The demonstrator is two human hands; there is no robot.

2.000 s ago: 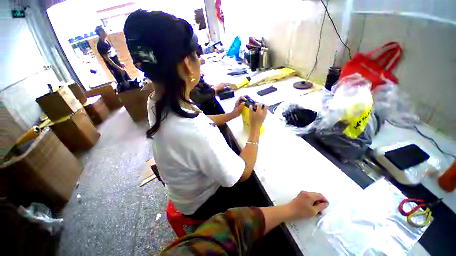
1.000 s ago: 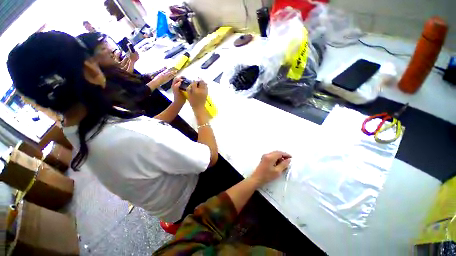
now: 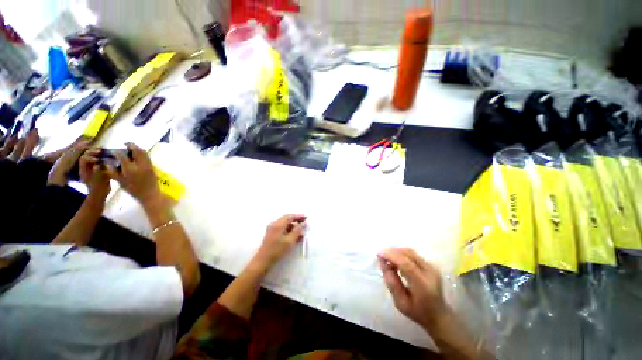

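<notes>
My left hand (image 3: 283,238) is over the white table (image 3: 232,204), thumb and fingers pinched on the edge of a clear poly bag (image 3: 341,254). The bag is thin and nearly invisible against the table, with faint wrinkles between my hands. My right hand (image 3: 417,287) is at the bag's right side, fingers bent toward it; whether they grip it is unclear. Right of my right hand, several yellow and black retail boxes (image 3: 498,218) in clear plastic lean in a row, loose plastic hanging toward the table edge.
Scissors (image 3: 384,153) lie on a white sheet (image 3: 343,163). Behind are a smartphone (image 3: 345,103), an orange flask (image 3: 412,60) and a bulky plastic bag of stock (image 3: 279,91). Black rounded items (image 3: 538,116) sit behind the boxes. A seated person (image 3: 91,302) works close on the left.
The view has swung right, bringing the row of bagged boxes and my right hand into view. My left hand still pinches at the plastic; the clear bag now shows between my hands.
</notes>
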